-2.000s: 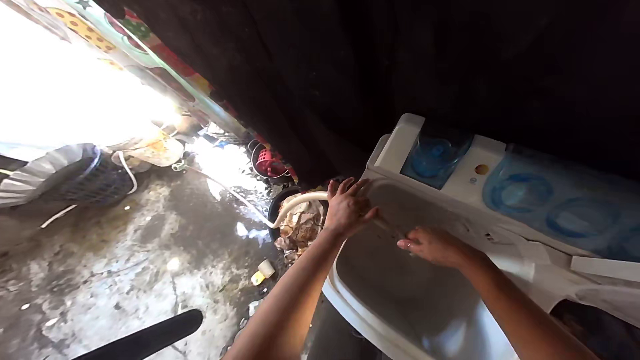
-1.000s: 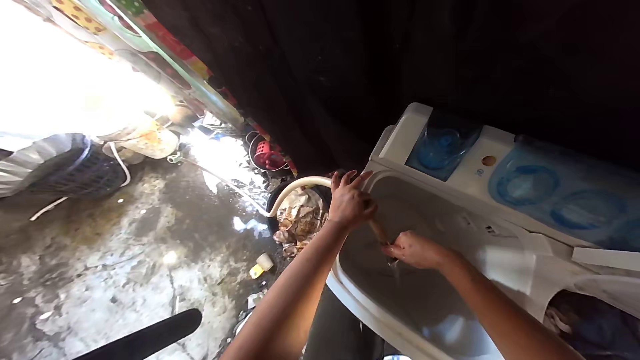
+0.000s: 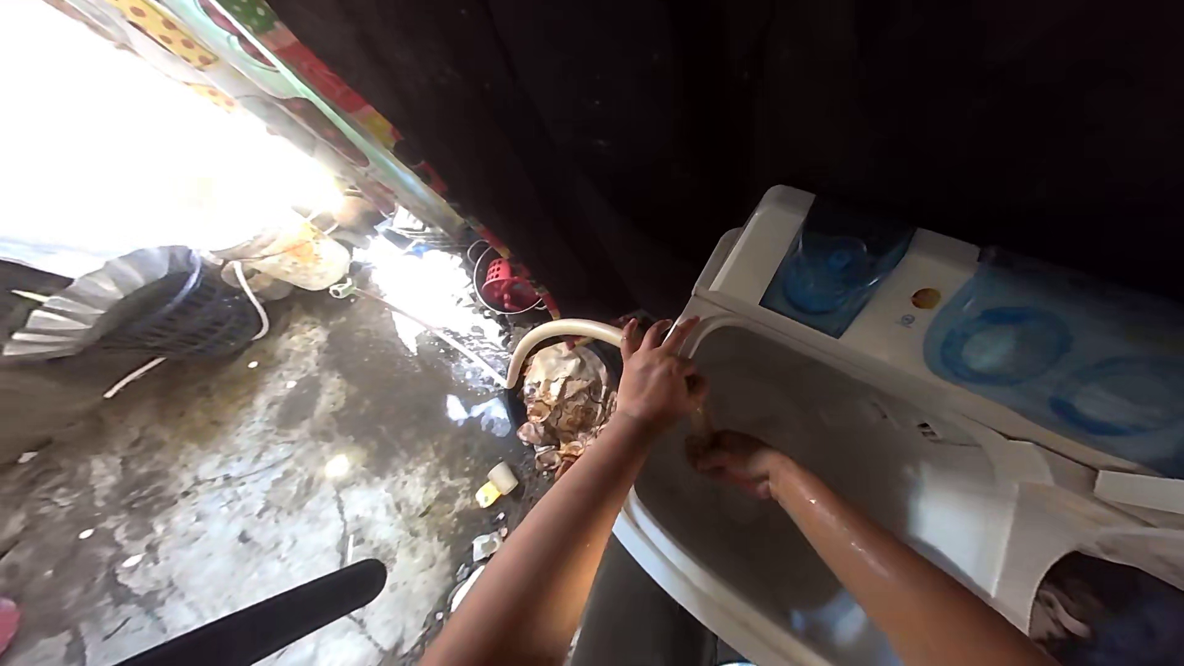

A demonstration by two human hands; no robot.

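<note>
A cream-coloured hose (image 3: 566, 327) arches over the rim of a twin-tub washing machine (image 3: 703, 592) and down outside it. My left hand (image 3: 655, 375) is closed around the hose at the tub's corner. Inside the grey wash tub (image 3: 814, 398), my right hand (image 3: 735, 461) grips the hose's lower end, its fingers partly in shadow. Below the arch, outside the machine, stands a dark round container (image 3: 613, 355) heaped with brownish scraps. The machine's control panel (image 3: 883, 310) has blue clear covers behind the tub.
Dark cloth (image 3: 601, 157) hangs behind the machine. On the wet concrete floor (image 3: 277, 490) lie a dark plastic basket (image 3: 217, 310), a red perforated basket (image 3: 507, 285) and a small yellow-and-white item (image 3: 497, 485). Dark fabric (image 3: 1110, 601) fills the machine's second opening. A black bar (image 3: 268, 615) crosses the lower left.
My right hand has moved lower into the tub with the hose. My left hand stays on the hose at the rim.
</note>
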